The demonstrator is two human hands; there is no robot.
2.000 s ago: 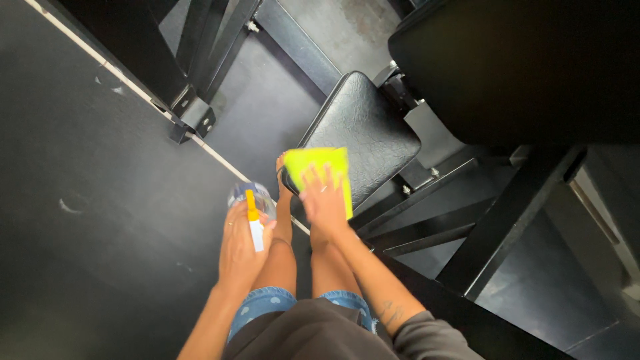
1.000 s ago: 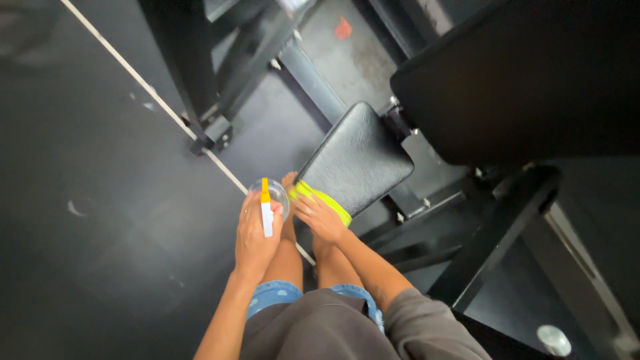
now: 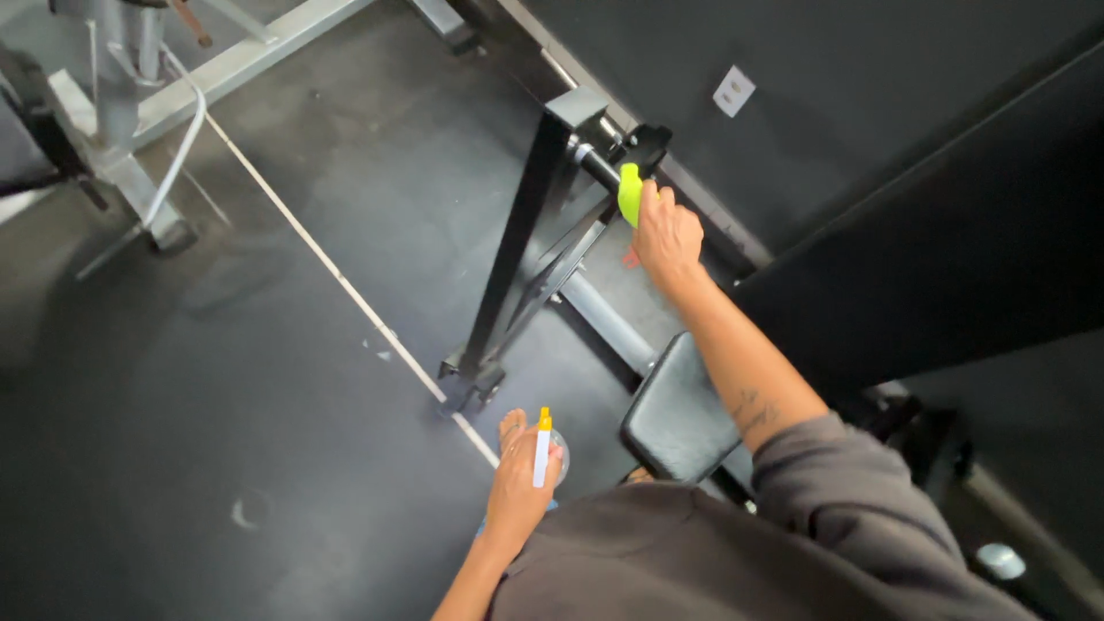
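Observation:
My left hand [image 3: 523, 473] is closed around a clear spray bottle [image 3: 561, 457] with a white and yellow trigger head [image 3: 542, 444], low in the middle of the view. Stretched forward to the upper right, my right hand [image 3: 668, 226] grips a yellow-green cloth [image 3: 630, 195] at a round black bar [image 3: 600, 167] on a black metal frame post [image 3: 520, 233]. Whether the cloth wraps the bar cannot be told. The black padded seat [image 3: 681, 418] lies below my right forearm, which hides part of it.
A large black pad [image 3: 914, 233] fills the right side. Grey gym machine framing [image 3: 250, 73] stands at the upper left. A pale line [image 3: 345, 285] crosses the dark floor [image 3: 216, 405]. A wall socket [image 3: 734, 91] is at the upper right.
My right hand has moved with the cloth from the padded seat to the bar on the frame. My left hand still holds the spray bottle. The view has shifted strongly.

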